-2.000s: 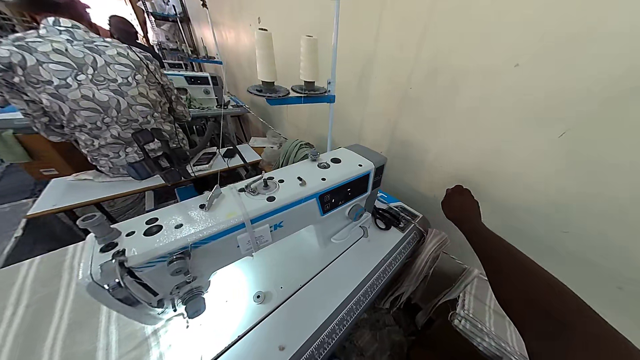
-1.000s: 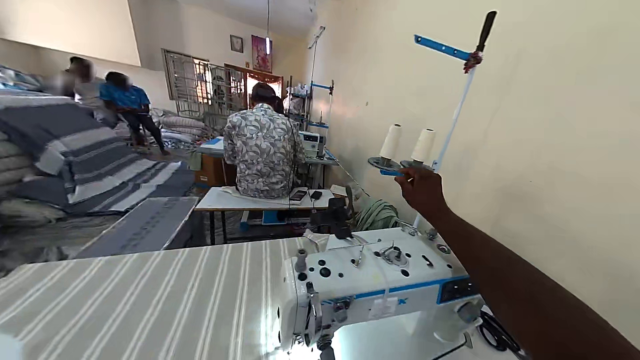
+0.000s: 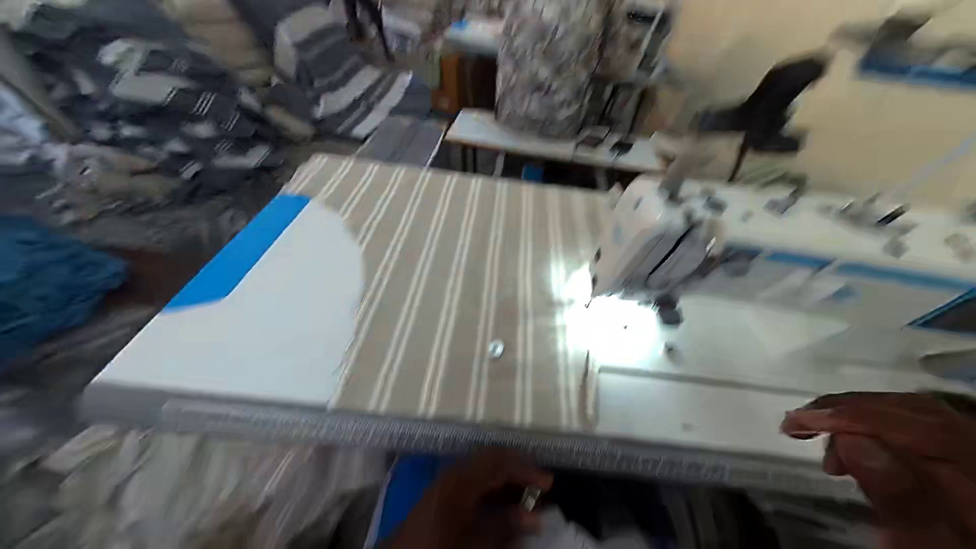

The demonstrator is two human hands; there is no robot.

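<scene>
My left hand [image 3: 480, 499] is below the front edge of the sewing table, blurred, with a small shiny metal-looking item [image 3: 531, 497] between thumb and finger. My right hand [image 3: 888, 450] hovers at the table's front right, fingers bent; blur hides whether it pinches anything. A beige striped fabric [image 3: 435, 290] lies flat on the white tabletop [image 3: 282, 335], its right edge by the lit needle area of the industrial sewing machine [image 3: 762, 221]. On the fabric rests a small round metallic piece [image 3: 496, 349], perhaps a bobbin.
A measuring scale [image 3: 457, 438] runs along the table's front edge. Behind stand another white table [image 3: 488, 126] and a person in a patterned shirt [image 3: 545, 69]. Piles of grey striped fabric [image 3: 175, 99] fill the left. Blue cloth [image 3: 53, 282] lies at far left.
The view has swung down and left. My right hand, earlier raised by the thread cones, is now low at the machine's front. My left hand has come into view.
</scene>
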